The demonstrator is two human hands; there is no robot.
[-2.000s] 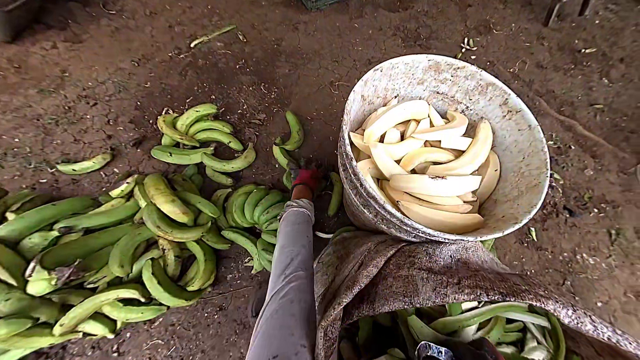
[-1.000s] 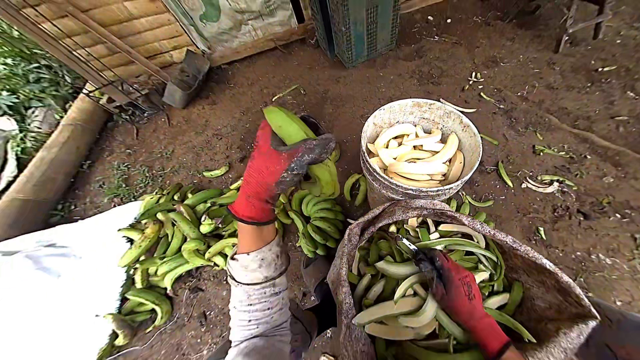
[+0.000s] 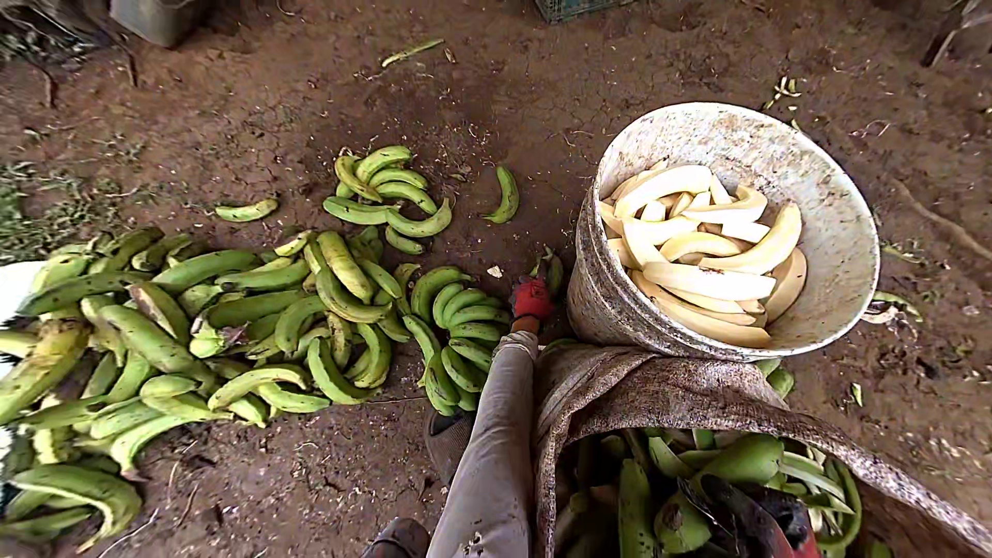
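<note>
My left hand (image 3: 532, 298), in a red glove, reaches down to the ground between a bunch of small green plantains (image 3: 465, 310) and the bucket. A green plantain (image 3: 552, 270) lies right at its fingers; whether they grip it is hidden. My right hand (image 3: 775, 519), in a dark and red glove, is at the bottom edge inside the mouth of a brown woven sack (image 3: 682, 387), among green plantains and peels. Beside it is a green plantain (image 3: 744, 461); its grip is unclear. Peeled pale plantains (image 3: 705, 271) fill part of a dirty white bucket (image 3: 829, 209).
A large heap of green plantains (image 3: 232, 325) covers the ground at left. A smaller cluster (image 3: 395, 190) and a single plantain (image 3: 505, 194) lie farther up. A crate (image 3: 577, 8) stands at the top edge, a grey container (image 3: 159, 19) at top left. A shoe (image 3: 397, 539) shows below.
A second ago my left hand was raised with a large green plantain in it; it is now low beside the bucket. My right hand has gone lower in the view, which has tilted down.
</note>
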